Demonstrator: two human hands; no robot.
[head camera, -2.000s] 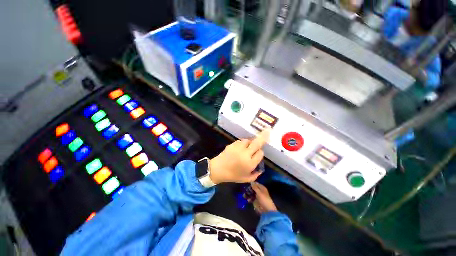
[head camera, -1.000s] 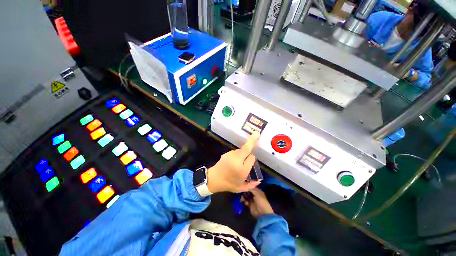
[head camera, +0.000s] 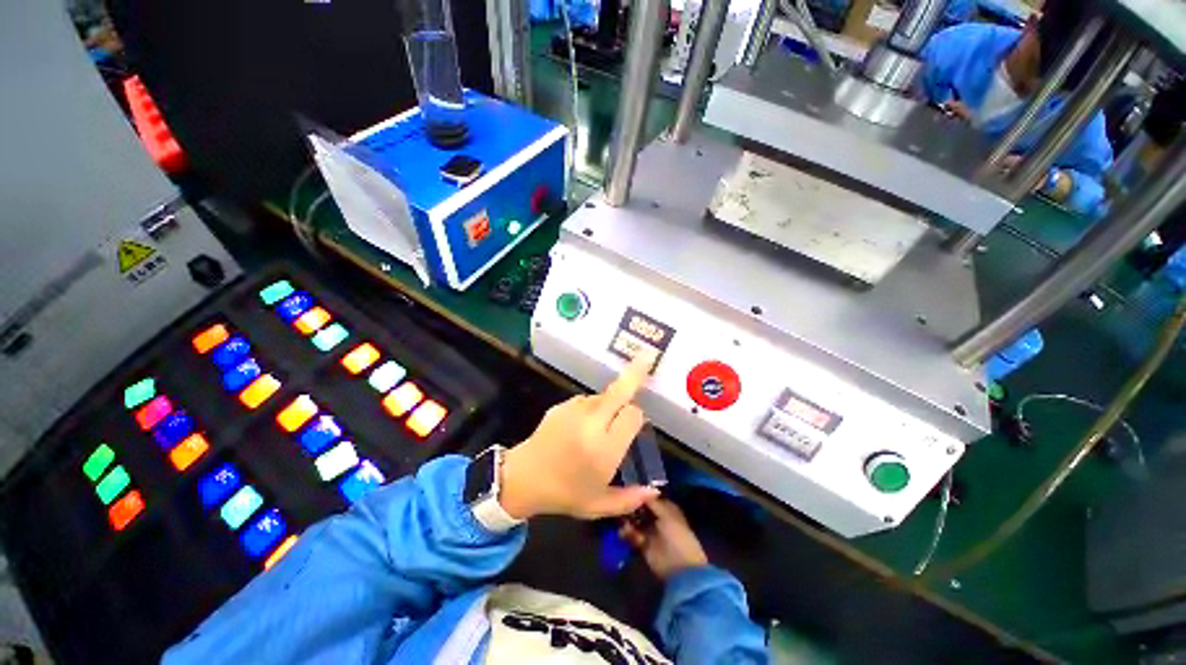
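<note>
My left hand (head camera: 568, 455), with a wristwatch on its wrist, points its index finger at the left display (head camera: 641, 340) on the press's white front panel. Its thumb and curled fingers hold a small dark watch head (head camera: 643, 460). My right hand (head camera: 672, 540) is just below, closed around a small dark piece mostly hidden by its fingers. A blue glow (head camera: 615, 548) shows beside it, likely a second watch. The silver press (head camera: 767, 312) has its upper platen (head camera: 858, 140) raised above a metal block (head camera: 817, 218).
A black tray (head camera: 423, 340) of lit watches lies at left. A blue box (head camera: 449, 195) bears a clear cylinder (head camera: 437, 85) and a small watch (head camera: 461, 169). The panel has a red button (head camera: 713, 386) and green buttons. A yellowish hose (head camera: 1041, 513) curves at right. A person in blue sits behind.
The view has shifted slightly, so the press and blue box sit further left and the press lower. The tray's lit colours have changed. My left index finger stays at the left display.
</note>
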